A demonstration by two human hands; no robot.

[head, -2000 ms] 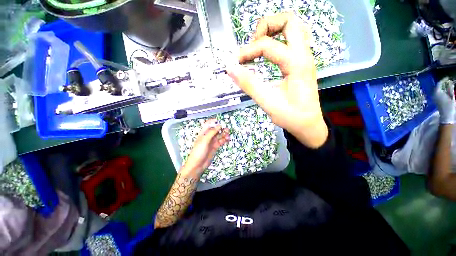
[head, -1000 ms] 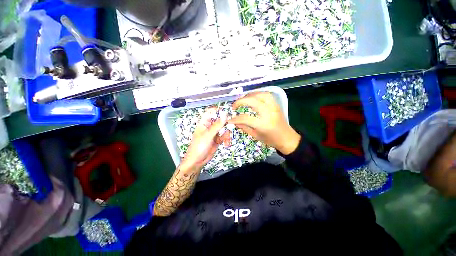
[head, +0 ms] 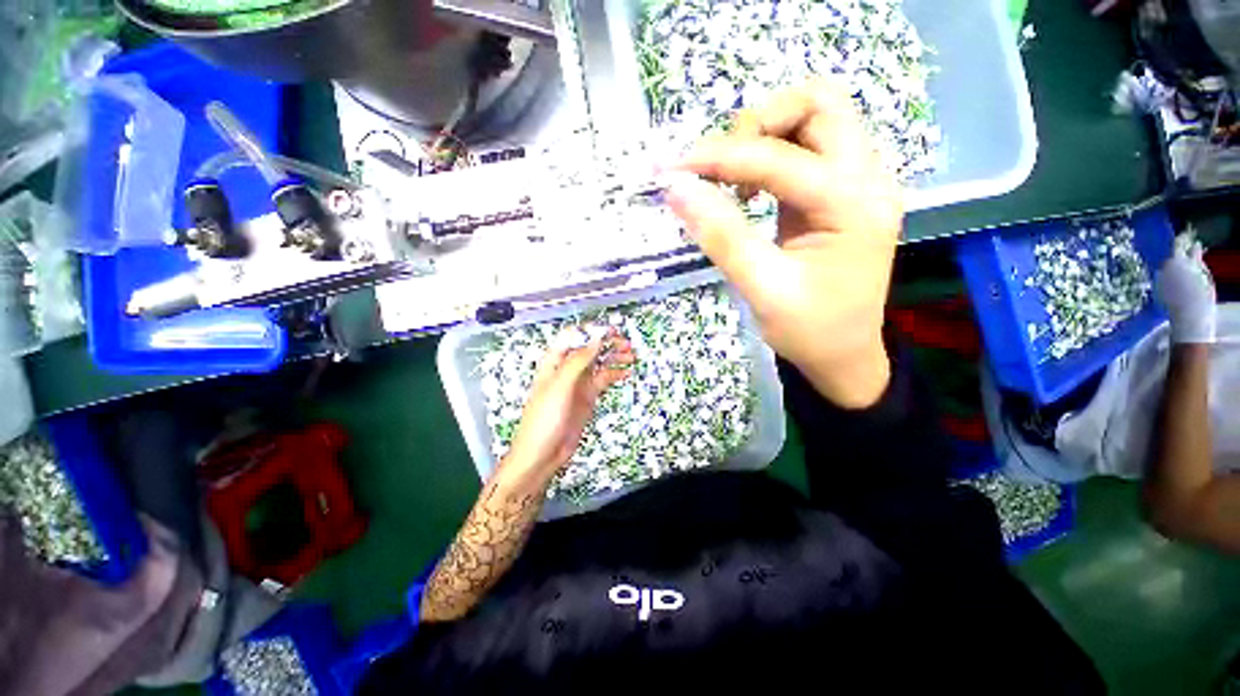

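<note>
My right hand is at the bright assembly fixture, thumb and forefinger pinched at its right end; a small workpiece seems to be between the tips, but glare blurs it. My left hand is over the near parts bin, fingers curled around a few small white parts. The near bin is a translucent tub full of white-and-green pieces, below the machine's front edge. The pneumatic cylinder with two black air fittings is left of the fixture, with a spring rod between.
The far parts bin is behind my right hand. A steel bowl feeder stands behind the machine. A blue tray lies on the bench at left. A dark slim stick lies along the machine's front edge. A neighbour's gloved hand is at right.
My right hand has moved from beside my left hand over the near bin up to the fixture. My left hand stays over the near bin. The view has shifted slightly.
</note>
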